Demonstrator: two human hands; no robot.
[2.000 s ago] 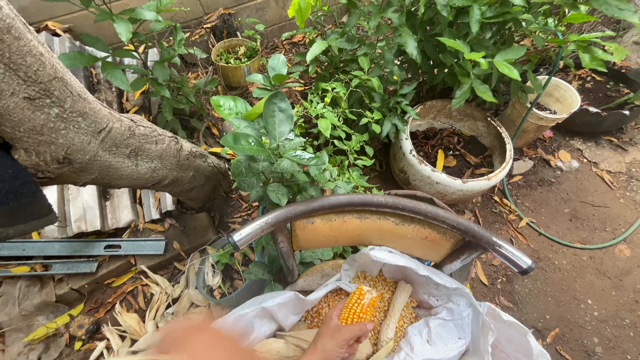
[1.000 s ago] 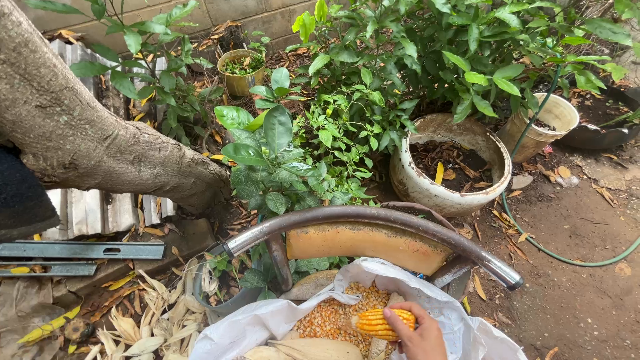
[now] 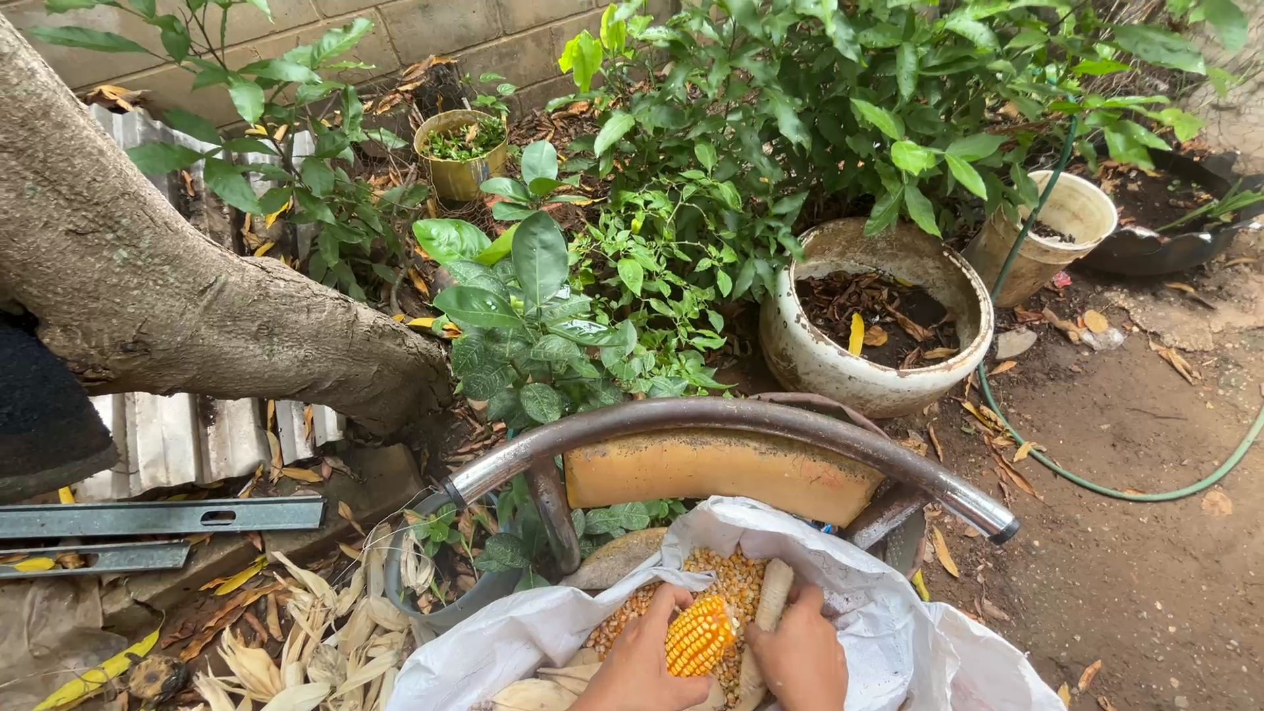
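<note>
My left hand (image 3: 647, 652) grips an ear of yellow corn (image 3: 697, 637) above an open white woven sack (image 3: 889, 612). Just to its right, my right hand (image 3: 802, 652) is at a bare corn cob (image 3: 773, 592), its fingers bent against the cob's side; whether it grips the cob is unclear. Loose corn kernels (image 3: 729, 573) lie in the sack around both hands, with pale husks (image 3: 538, 694) at its near side. The sack rests against a chair with a curved metal tube (image 3: 711, 410) and a worn yellow backrest (image 3: 716, 474).
Dry corn husks (image 3: 346, 642) lie left of the sack, beside a grey tub (image 3: 464, 607). Metal strips (image 3: 168, 516) and a tree trunk (image 3: 217, 306) are at left. Beyond the chair stand leafy plants (image 3: 538, 306) and a round white planter (image 3: 879, 380). A green hose (image 3: 1126, 494) crosses the dirt.
My left hand has come into view and now holds the corn ear, which was in my right hand one second ago. My right hand is now at the bare cob.
</note>
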